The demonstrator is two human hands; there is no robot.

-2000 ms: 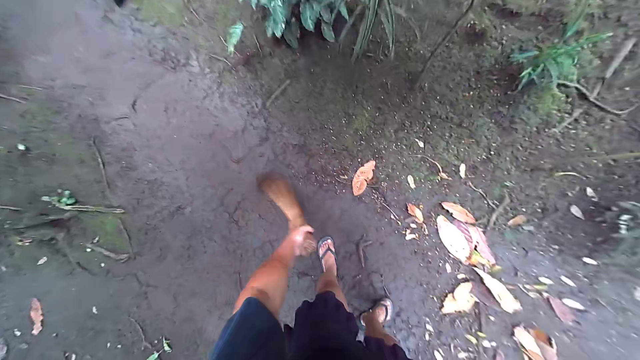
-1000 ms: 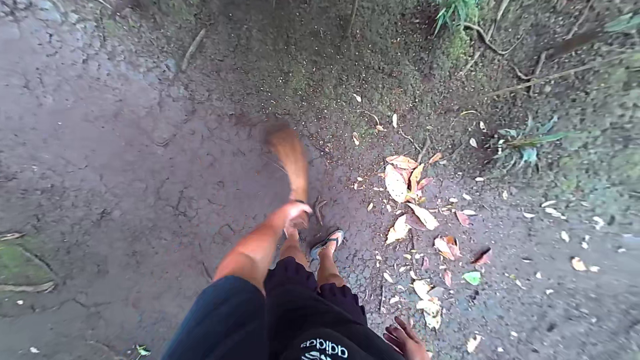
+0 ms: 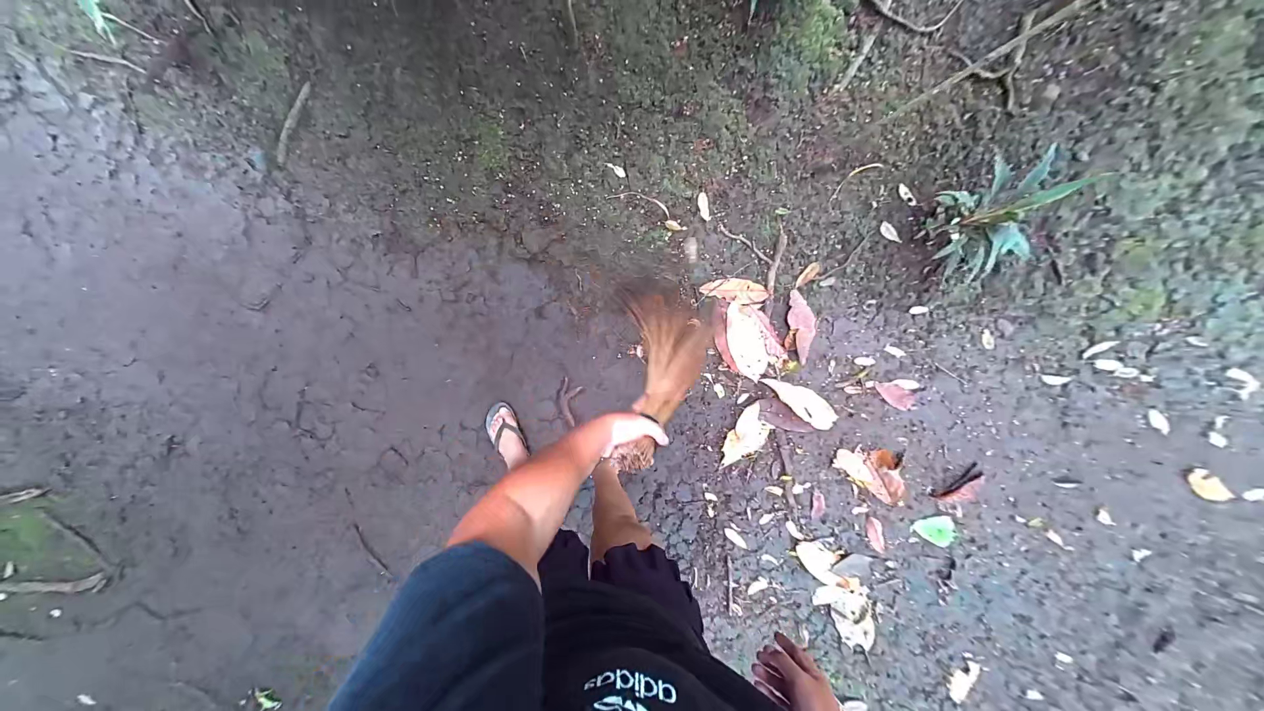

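My left hand (image 3: pixel 637 434) grips the bound base of a short broom of thin brown stiff fibres (image 3: pixel 671 360). The bristles point up and away from me, blurred at their tips, close to the left edge of a cluster of large dry leaves (image 3: pixel 752 341). Several more fallen leaves, pinkish and pale, lie to the right of the broom. Low at the right of my body hangs my right hand (image 3: pixel 795 671), holding nothing, its fingers slightly apart. The broom and left hand partly hide my right foot.
Dark, damp, cracked soil (image 3: pixel 296 346) spreads to the left. My left foot wears a flip-flop (image 3: pixel 506 427). A small green plant (image 3: pixel 987 222) grows at the upper right, near thin roots (image 3: pixel 1007 49). A twig (image 3: pixel 294 120) lies at the upper left, and small pale leaves dot the right side.
The broom in my left hand has moved right, from bare soil to beside the leaf cluster. My right hand, out of view two seconds ago, shows at the lower right.
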